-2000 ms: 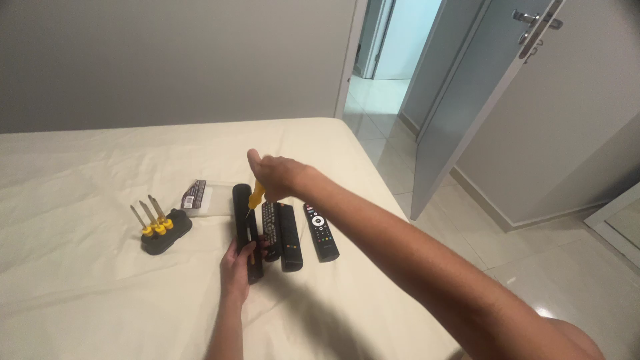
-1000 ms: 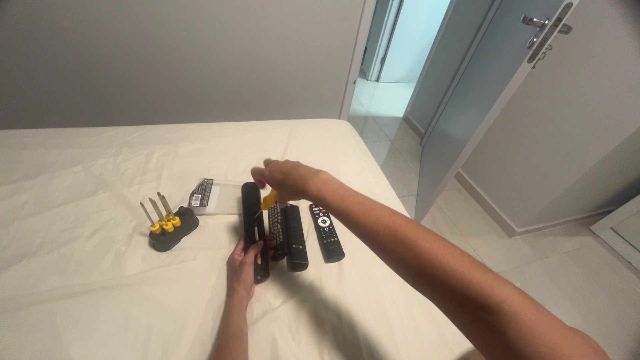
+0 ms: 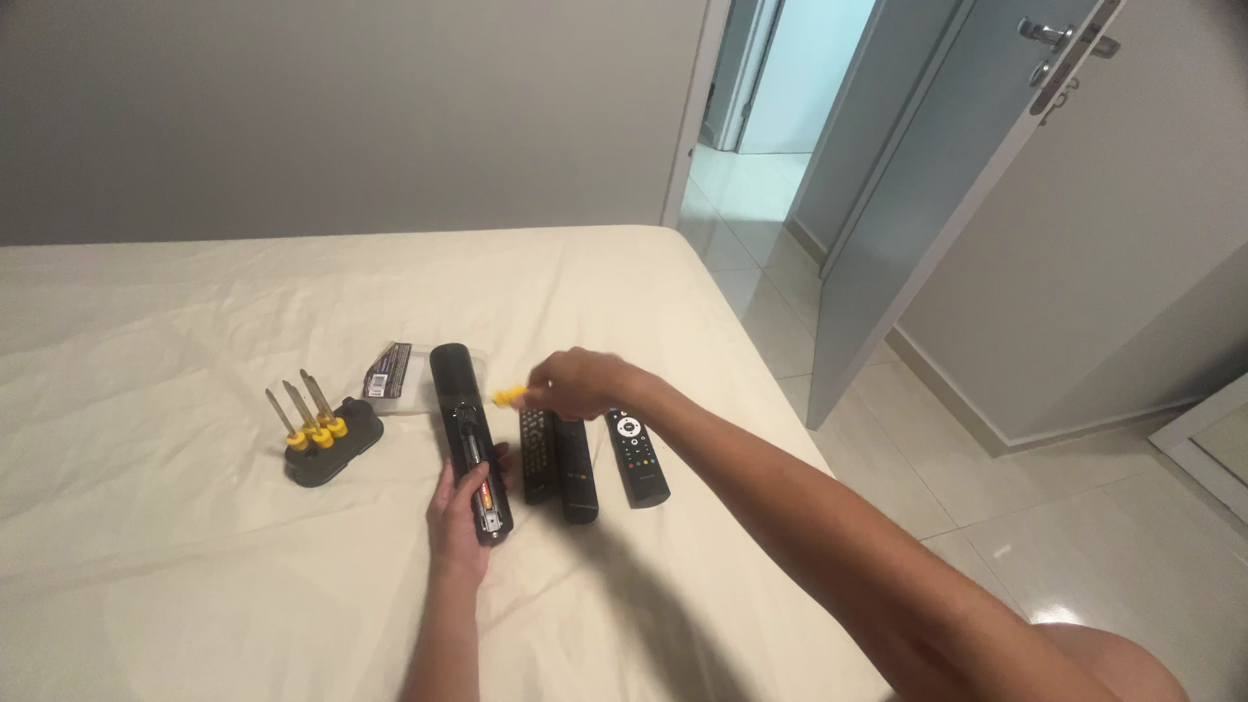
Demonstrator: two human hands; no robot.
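My left hand grips the lower half of a black remote control, held back side up. Its battery compartment is uncovered, and a battery shows inside beside my thumb. To the right of that remote, my right hand is closed on a yellow-handled screwdriver; the tool's shaft cannot be made out. Below my right hand lie two more black remotes, one with many buttons and one darker. A third black remote with a white ring lies right of them.
Several yellow-collared screwdrivers stand in a black holder on the left of the bed. Behind the held remote lies a clear plastic package with a printed label. The cream-sheeted bed ends at the right, beside a tiled floor and an open door.
My right hand with the yellow screwdriver has moved right, off the held remote. The remote's battery compartment, with a battery in it, now shows plainly.
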